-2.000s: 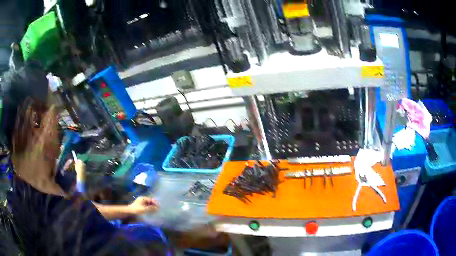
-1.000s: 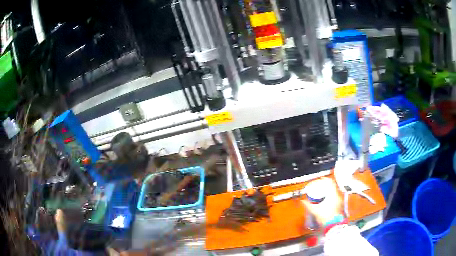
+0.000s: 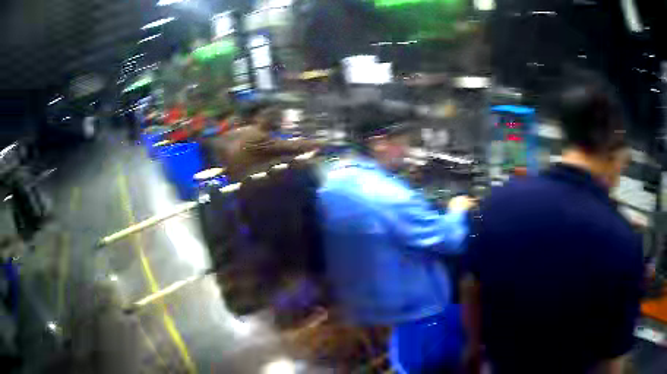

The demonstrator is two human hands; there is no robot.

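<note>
Neither of my hands is in view. The frame is blurred. Nearest in front is a person in a dark navy shirt (image 3: 556, 270), seen from behind at the right. A small part of the orange table (image 3: 654, 310) shows at the right edge, mostly hidden behind that person. A blue controller (image 3: 512, 142) with red marks stands above and left of the person's shoulder.
A person in a light-blue jacket (image 3: 387, 234) stands left of the dark-shirted person. A dark bulky shape with pale bars (image 3: 150, 223) is beside the jacket. Blue bins (image 3: 181, 166) stand further back. A floor aisle with yellow lines (image 3: 142, 256) runs along the left.
The view has swung left, away from the press and table to the people and aisle. The hand over the orange table one second ago is out of view.
</note>
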